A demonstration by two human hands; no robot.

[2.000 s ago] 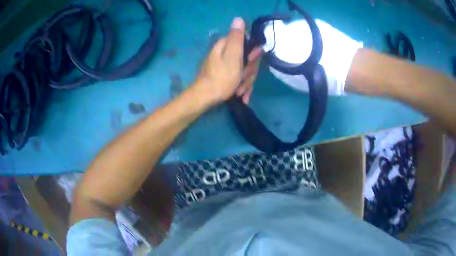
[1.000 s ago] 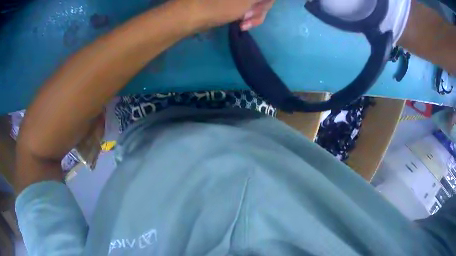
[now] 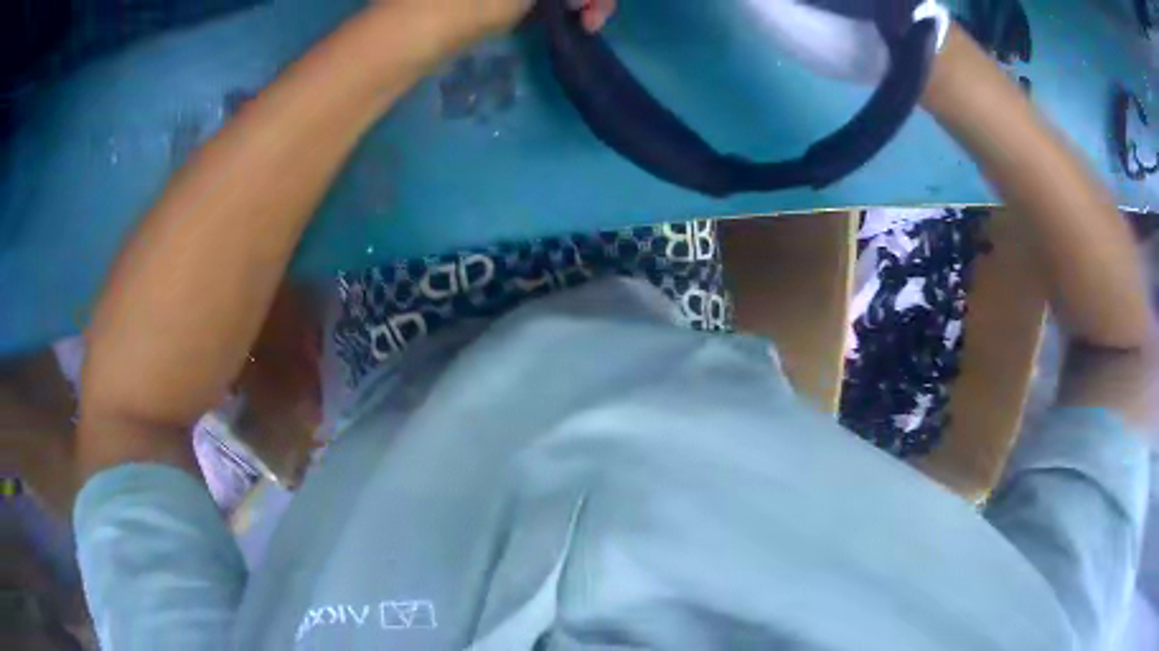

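The black headband [image 3: 731, 174] is a large open curve at the top centre, its thick lower arc towards me over the blue-green bench top [image 3: 470, 165]. My left hand [image 3: 587, 10] is mostly cut off by the top edge; fingertips show at the headband's left end, closed on it. My right hand in its white glove [image 3: 833, 38] is at the top edge, blurred and partly hidden behind the headband's right end. Part of a dark yoke [image 3: 864, 6] shows there, cut off by the edge. The fingers of my right hand are not visible.
Loose black yokes [image 3: 1131, 134] lie on the bench at the upper right. Below the bench edge at right, an open carton [image 3: 998, 343] holds many small black pieces [image 3: 905, 337] among white material. Another brown carton [image 3: 286, 382] with pale contents is at lower left.
The headband has shifted up and slightly left in view, and my hands are further out of the top edge. The carton of small parts shows more fully. The pile of headbands seen earlier is out of clear view.
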